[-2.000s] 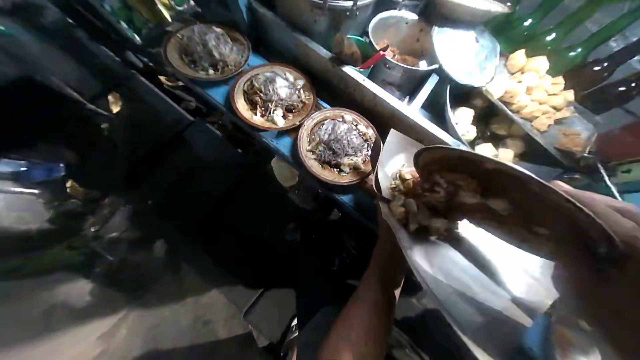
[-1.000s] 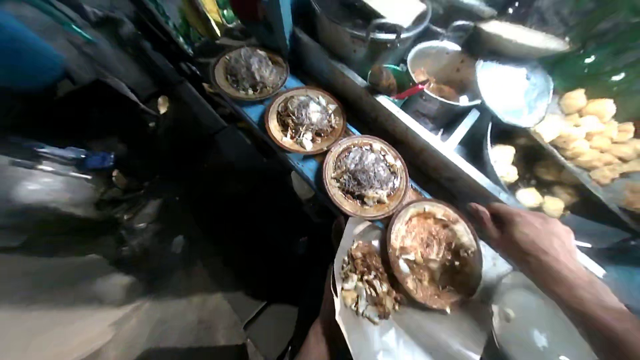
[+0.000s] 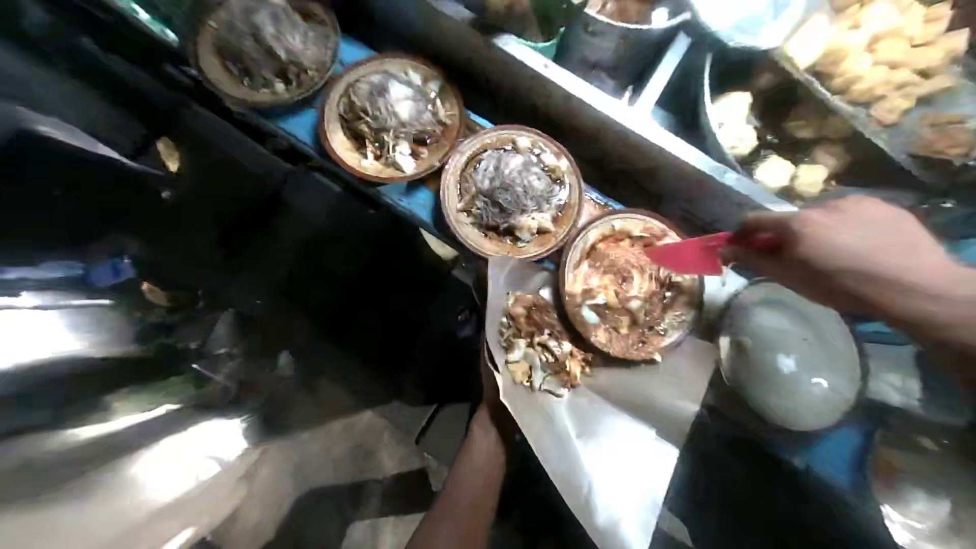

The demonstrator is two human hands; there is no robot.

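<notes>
My right hand (image 3: 831, 252) grips a red plastic utensil (image 3: 690, 254), its tip over the sauce-smeared brown plate (image 3: 633, 286). That plate rests over the edge of a sheet of wrapping paper (image 3: 610, 435), which carries a heap of mixed food (image 3: 543, 343). My left forearm (image 3: 469, 480) reaches up beneath the paper; my left hand is hidden under it. Up and to the left, three brown plates of food stand in a row: a near plate (image 3: 515, 192), a middle plate (image 3: 393, 118) and a far plate (image 3: 263, 49).
A blue ledge (image 3: 412, 202) bears the plates. Beyond a metal rim (image 3: 610, 107) are a pot (image 3: 625, 23), a pan of oil with frying pieces (image 3: 793, 152) and a tray of fried tofu-like pieces (image 3: 892, 53). A round, pale, glossy container (image 3: 793, 354) stands at the right.
The sauce-smeared plate was tilted over the paper in my right hand, then lowered beside the heap. My right hand has let go of it and now holds the red utensil. The view is nearer the plates.
</notes>
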